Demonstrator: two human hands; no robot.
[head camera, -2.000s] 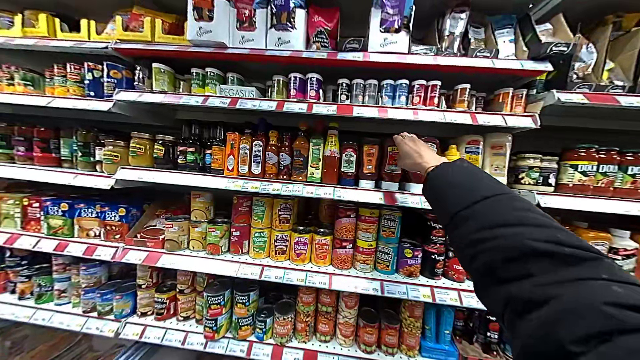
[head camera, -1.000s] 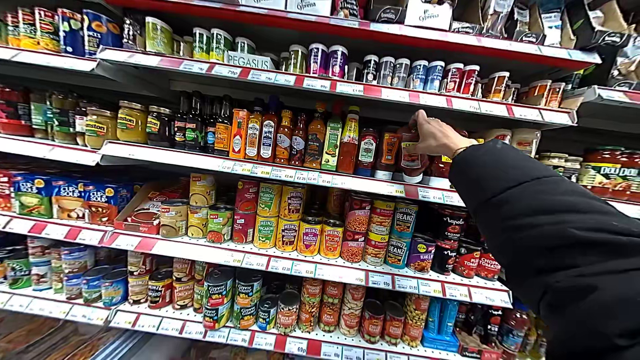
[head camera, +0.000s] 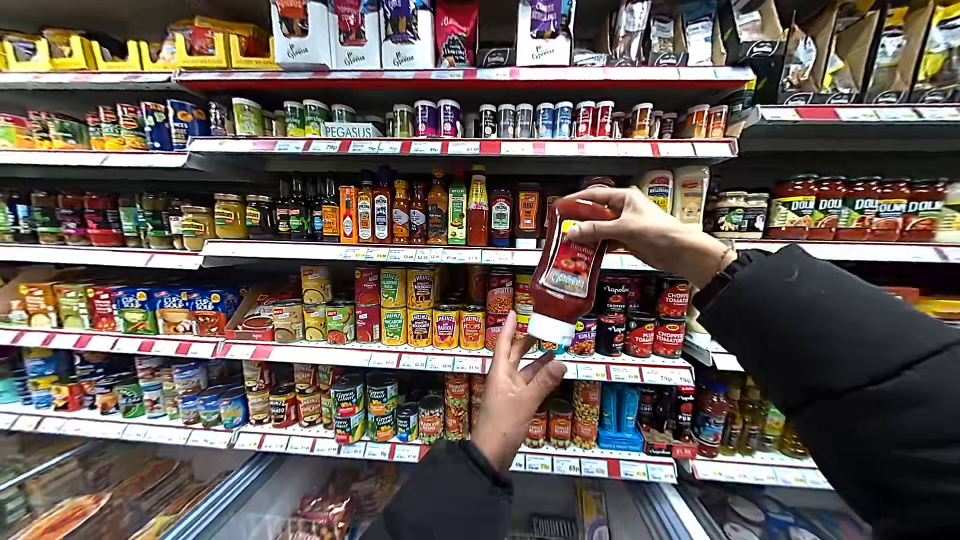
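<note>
A squeezable ketchup bottle with red contents and a white cap is off the shelf, cap pointing down and tilted a little. My right hand grips its upper end from the right. Below the cap is my left hand, fingers apart and raised toward it; whether a fingertip touches the bottle I cannot tell. Behind, the sauce shelf holds a brown BBQ sauce bottle and several hot sauce bottles. Both forearms wear black padded sleeves.
Heinz tins stand on the shelf below the sauces, with tomato tins to the right. Lower down are Green Giant tins. Spice jars line the shelf above. A freezer's metal edge runs along the bottom.
My right hand was at the sauce shelf and has come away from it, down and toward me, with the ketchup bottle. My left hand has come into view from below.
</note>
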